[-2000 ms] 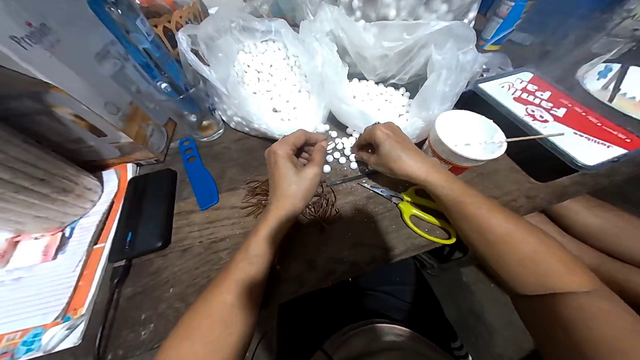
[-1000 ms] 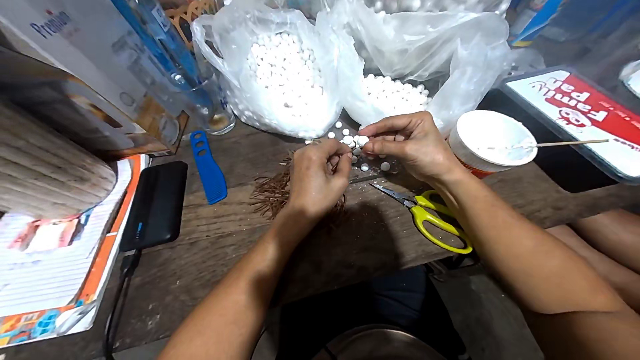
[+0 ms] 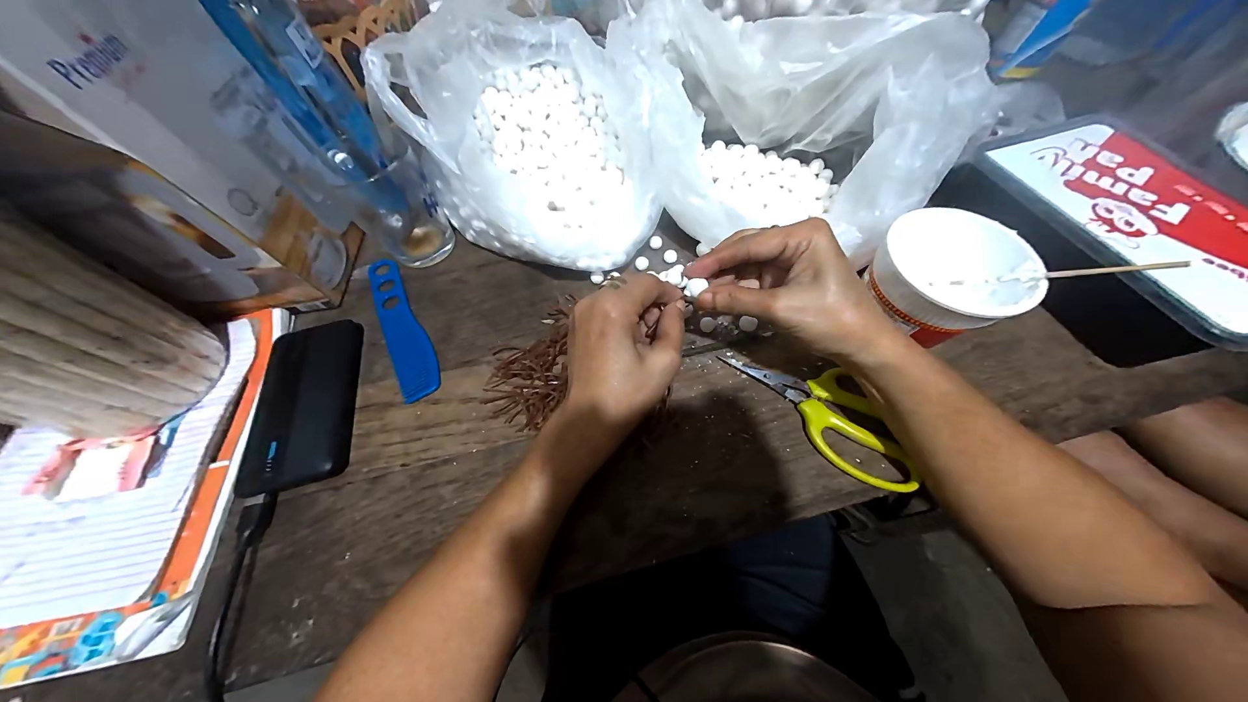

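Observation:
My right hand (image 3: 790, 283) pinches a small white ball (image 3: 695, 287) between thumb and fingertips. Close against it, my left hand (image 3: 629, 341) has its thumb and fingers together; what it grips is too small to tell. Loose white balls (image 3: 748, 323) lie on the wooden table around my fingertips. A bundle of thin brown strands (image 3: 531, 375) lies beside and partly under my left hand. Yellow-handled scissors (image 3: 829, 419) rest by my right wrist, blades slightly apart. Behind the hands stand a plastic bag of white balls (image 3: 556, 146) and a second such bag (image 3: 829, 88).
At right, a white paper cup (image 3: 960, 258) with a wooden stick across it stands beside a lidded container (image 3: 1150, 214). At left lie a blue plastic tool (image 3: 405, 336), a black power bank (image 3: 302, 405) with a cable, and lined paper (image 3: 88, 546). A glass (image 3: 424, 229) stands near a box. Another person's legs (image 3: 1170, 487) show at right.
Two seconds ago my hands were apart over the balls; now their fingertips meet, with a white ball between my right fingers. The view has shifted somewhat.

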